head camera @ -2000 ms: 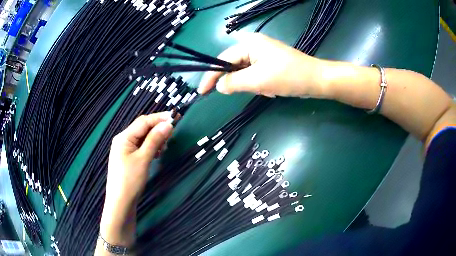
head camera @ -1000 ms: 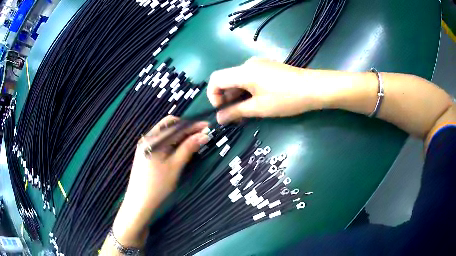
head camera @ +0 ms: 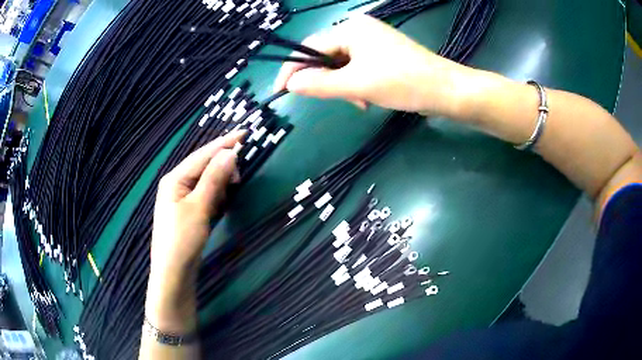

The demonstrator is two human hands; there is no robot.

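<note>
My right hand holds a few loose black strands above the table; their dark ends point left over a cable bundle. My left hand pinches at the white-marked ends of the middle black cable bundle; the fingertips hide what exactly is gripped. A thin dark line runs from under my right fingers towards these ends. Below, a fan of black cables has white end pieces and ring terminals.
A broad black cable bundle with white ends fills the upper left. More black cables lie at the top behind my right hand. The green tabletop curves to the right. Blue items stand at the far left edge.
My hands have moved apart. My right hand has gone up with the strands, which now point left; my left hand has moved left to the middle bundle's white ends.
</note>
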